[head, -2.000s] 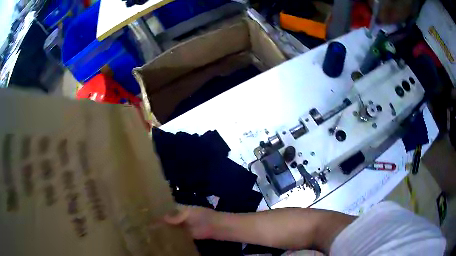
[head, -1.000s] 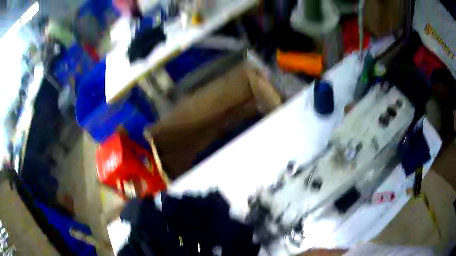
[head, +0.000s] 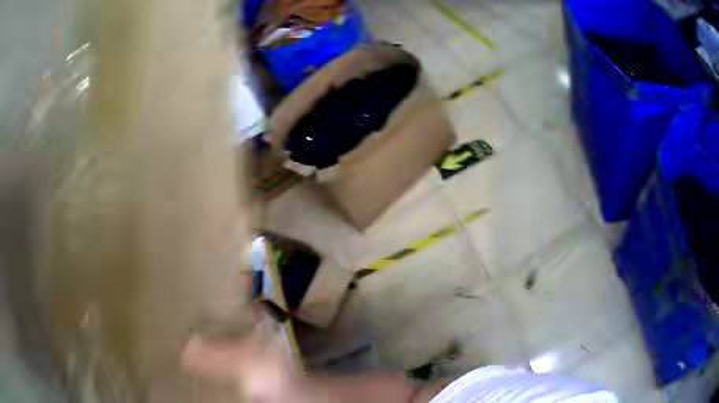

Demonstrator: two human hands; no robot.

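A large brown cardboard carton (head: 177, 197) fills the left side of the view, close to the camera and blurred. A paler tape-like band runs down it. My right hand (head: 240, 370) is at the carton's lower right edge, with its fingers against the cardboard, gripping it. The hand is blurred, and its forearm runs right to a white sleeve (head: 520, 387). My left hand is not in view. The carton's contents are not visible.
An open carton of dark cloth (head: 394, 165) stands on the tiled floor. A smaller open box (head: 323, 293) is below it. Blue bins (head: 615, 142) stand at the right, and a blue container (head: 315, 55) is at the top. Yellow-black tape (head: 418, 250) and an arrow sign (head: 465, 159) mark the floor.
The view has turned from the sewing table to the floor; the machine and dark cloth heap are out of view. The held carton, out of view one second ago, is back at the left.
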